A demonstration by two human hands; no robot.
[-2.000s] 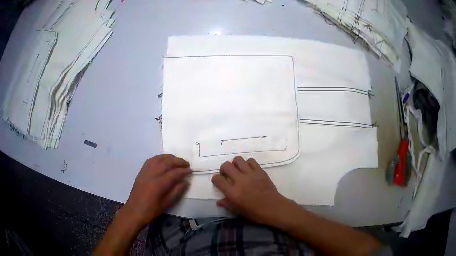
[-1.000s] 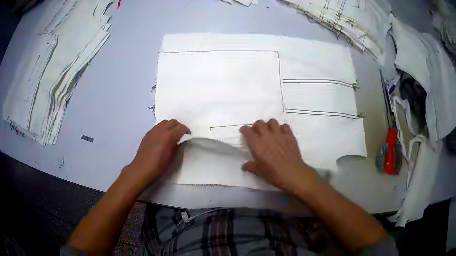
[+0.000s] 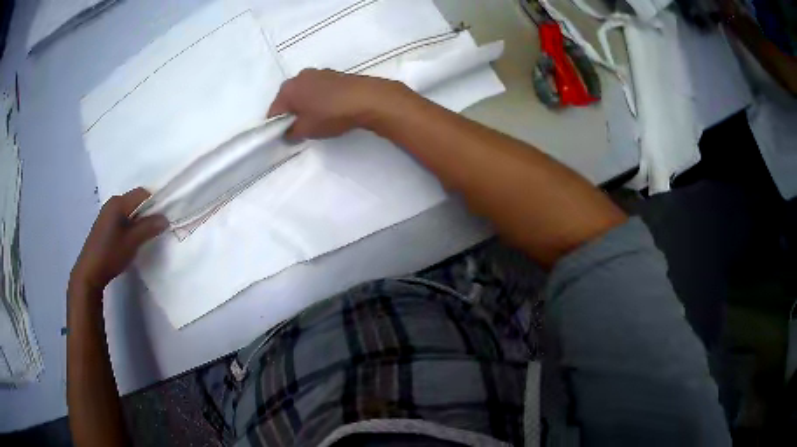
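Note:
The white garment panel (image 3: 349, 188) lies on the pale table with its lower part turned, so a raised fold runs between my hands. Dark stitch lines show on its upper part and just below the fold. My left hand (image 3: 118, 231) pinches the left end of the fold between thumb and fingers. My right hand (image 3: 323, 103) grips the fold's right end; its fingertips are partly hidden in the cloth. The panel's right end is also folded up near the double stitching.
Shears with red handles (image 3: 565, 65) lie at the upper right beside white strips (image 3: 660, 96). Stacked white panels (image 3: 13, 288) lie at the left edge. The table's front edge runs close to my body. Part of another person's arm (image 3: 769, 48) shows at the far right.
The view has turned and shifted. Both hands have lifted the panel's lower part into a raised fold, and the pocket's lower stitching has been turned over. The panel's right end is now folded too.

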